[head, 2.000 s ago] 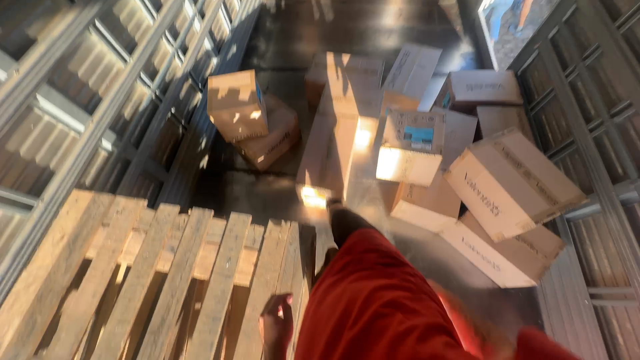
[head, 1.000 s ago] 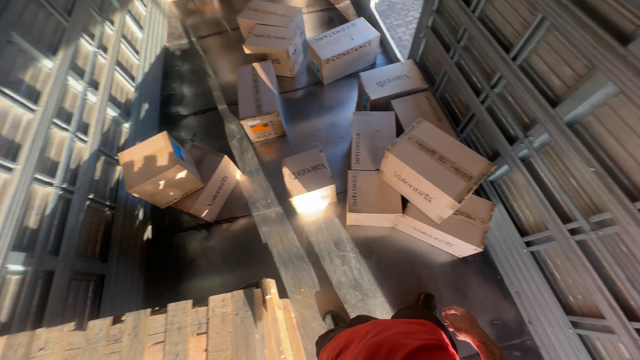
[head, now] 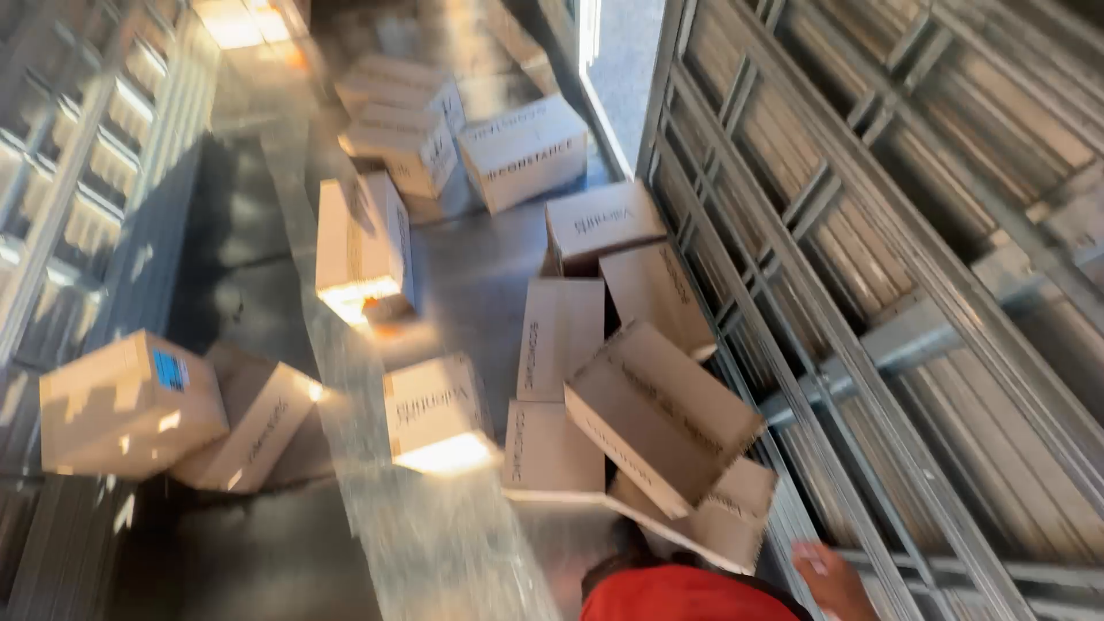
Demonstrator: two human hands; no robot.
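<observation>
At the lower right edge of the head view is my right hand [head: 828, 576], partly cut off and blurred, touching no box; its grip cannot be made out. Nearest to it, a cardboard box [head: 742, 509] lies on the floor by the right wall, with a tilted cardboard box [head: 664, 414] resting on top. To their left are two more boxes in a line, the lower one [head: 552, 448] and the upper one [head: 561, 332]. A single box [head: 435, 410] stands in the sunlit middle of the floor. My left hand is out of view.
Two boxes [head: 129, 405] lean together by the left wall. Several more, including one printed box [head: 526, 155], lie farther up. A ribbed metal wall [head: 819, 285] bounds the right side, with a bright opening [head: 623, 78] beyond. The floor [head: 431, 535] is metal.
The view has turned and moved, and the wooden pallet seen earlier at the lower left has left it. The boxes near the right wall lie in the same arrangement as one second ago.
</observation>
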